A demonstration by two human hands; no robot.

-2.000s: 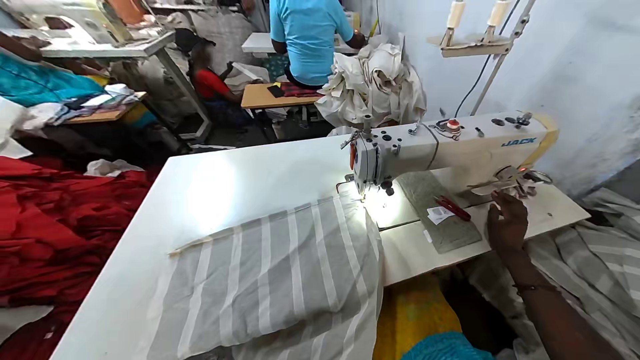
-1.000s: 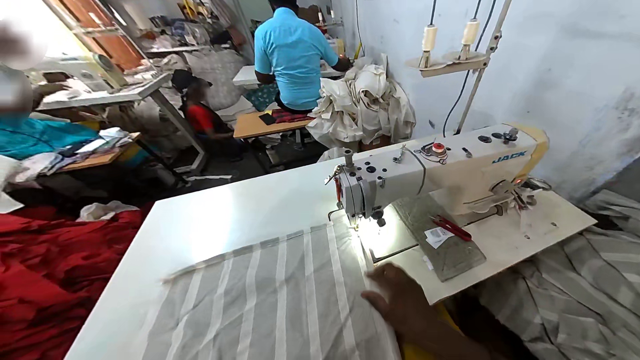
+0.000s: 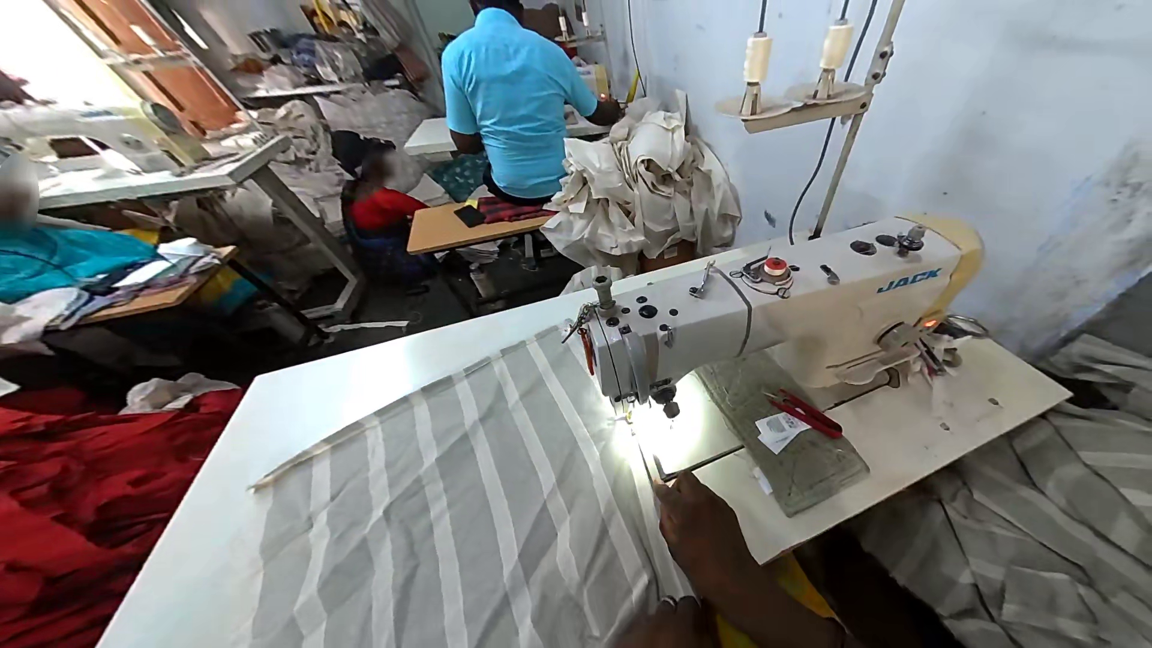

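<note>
Grey fabric with white stripes (image 3: 450, 504) lies spread over the white sewing table, its right edge running up to the needle area of a Jack sewing machine (image 3: 774, 297), where a lamp glows. My right hand (image 3: 700, 531) pinches that edge just in front of the needle area. Lower down, at the bottom edge of the view, my left hand (image 3: 664, 623) rests at the same fabric edge, with a ring on one finger; most of it is cut off and its grip is unclear. Red-handled snips (image 3: 805, 414) and a small white printed label (image 3: 781, 430) lie on a grey-green pad (image 3: 783, 450) beneath the machine arm.
Red fabric (image 3: 81, 504) is heaped left of the table (image 3: 225, 468). More striped fabric (image 3: 1017, 522) hangs at the right. Thread cones (image 3: 758, 61) stand on a rack behind the machine. A co-worker in a blue shirt (image 3: 513, 99) sits beyond, beside piled cream cloth (image 3: 652, 171).
My right hand has gone from the machine's right side to the fabric edge near the needle, where its fingers are now closed. My left hand has come into view at the bottom.
</note>
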